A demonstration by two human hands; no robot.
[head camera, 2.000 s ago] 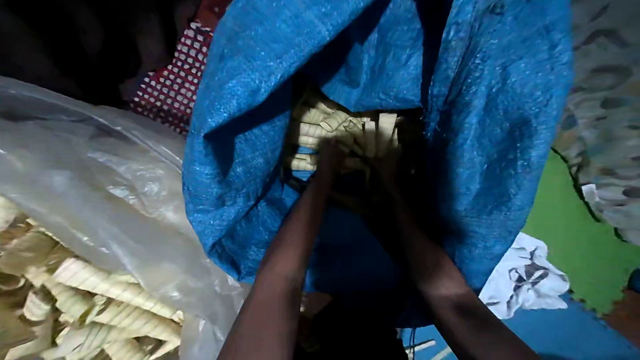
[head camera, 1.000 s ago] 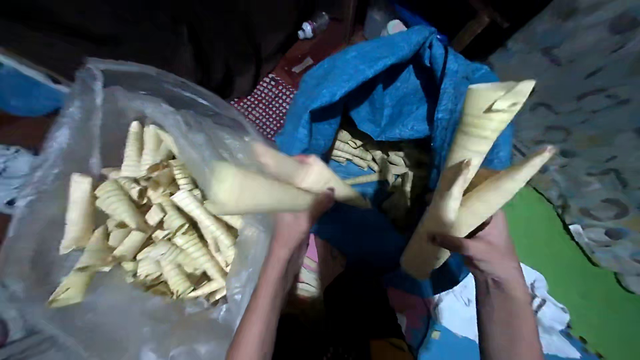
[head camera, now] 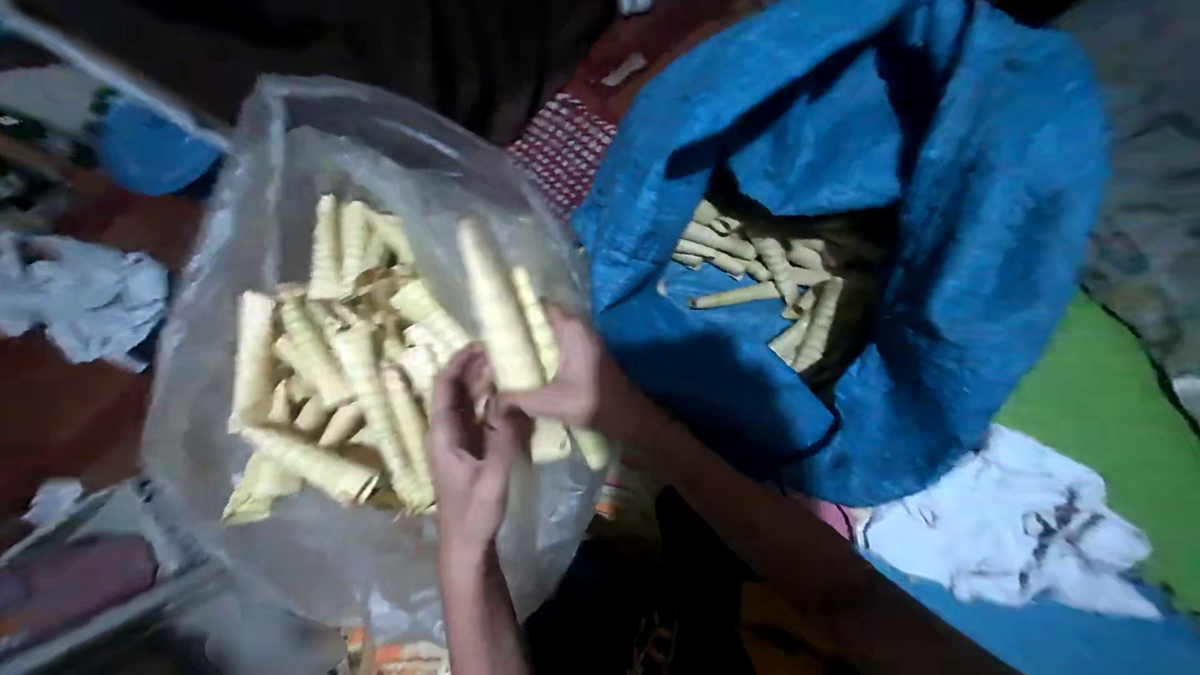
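Both hands are together over the right side of an open clear plastic bag (head camera: 328, 572). My right hand (head camera: 572, 375) grips pale, ringed tubular rolls (head camera: 497, 300), likely dried leaf or sheath, one standing upright between the hands. My left hand (head camera: 478, 412) is beside the lower end of that roll with fingers curled; blur hides whether it grips anything. Many similar rolls (head camera: 366, 375) fill the clear bag. To the right, a blue woven sack (head camera: 994, 234) stands open with more rolls (head camera: 731, 248) inside.
A white cloth (head camera: 1012, 525) lies by the sack, on green and blue mats (head camera: 1106, 422). Pale crumpled cloth (head camera: 84, 291) and a blue round object (head camera: 155, 145) are at the left. A red-and-white patterned cloth (head camera: 562, 150) lies between the bags.
My hands were down inside the blue sack, then apart with rolls in each. Now they are together over the clear bag, my right hand having moved left from beside the sack.
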